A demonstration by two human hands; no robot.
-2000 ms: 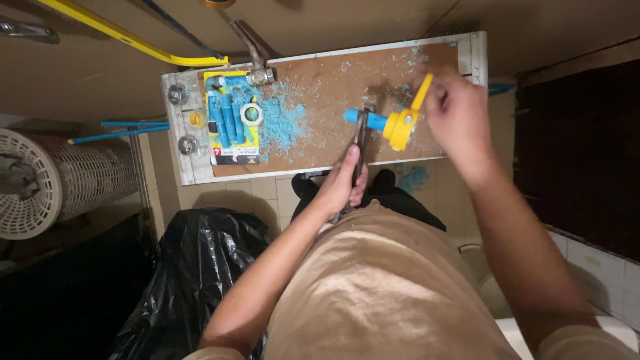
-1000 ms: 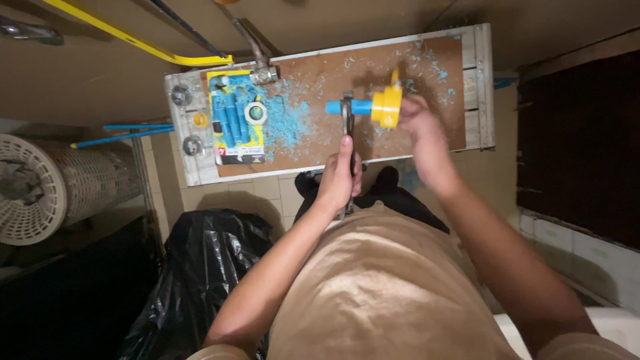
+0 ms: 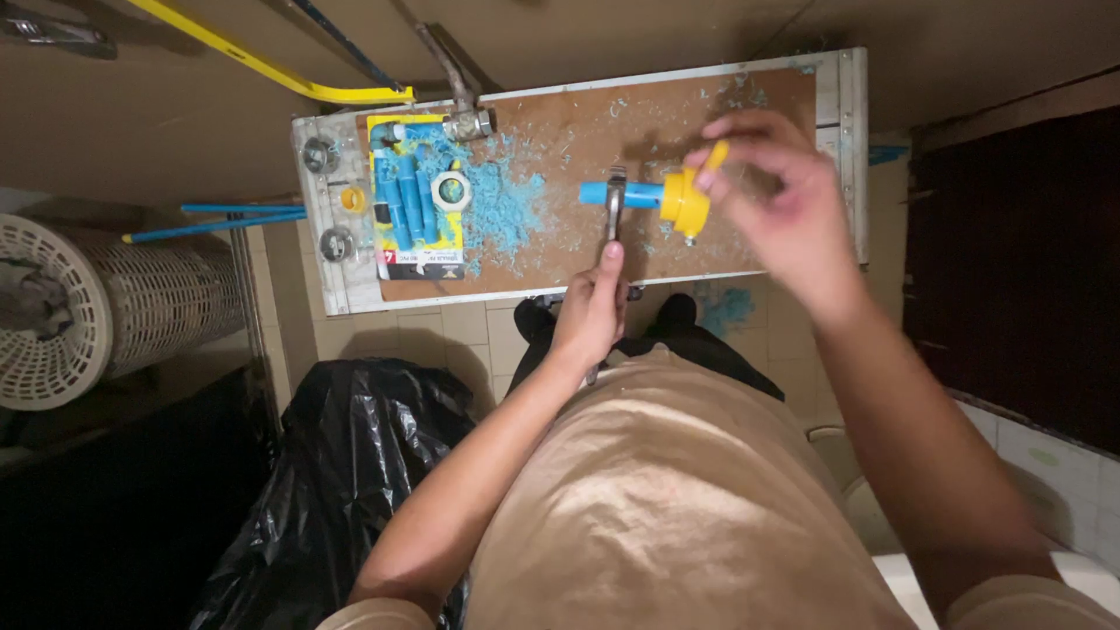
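My left hand (image 3: 597, 306) grips the handle of a metal wrench or pliers (image 3: 616, 206), whose jaws clasp a blue PVC pipe (image 3: 646, 194). On the pipe's right end sits a yellow pipe-threading tool (image 3: 684, 201) with a short yellow handle. The fingers of my right hand (image 3: 779, 192) are at that handle, bent and slightly blurred; whether they grip it is unclear. Left of the pipe, blue shavings (image 3: 503, 206) lie heaped on the brown board. Short blue pipe pieces (image 3: 407, 201) and a white ring nut (image 3: 451, 191) rest on a yellow and black package (image 3: 424, 267).
A metal valve with a blue pipe (image 3: 468, 122) lies at the board's upper left. Beyond the bench (image 3: 842, 157) is a yellow-framed saw (image 3: 262, 72). Blue rods (image 3: 254, 219) stick out left, near a white plastic basket (image 3: 96, 306). A black plastic bag (image 3: 367, 437) stands below.
The yellow tool's handle has turned between frames, and my right hand has moved around with it. My left hand keeps its hold on the metal tool.
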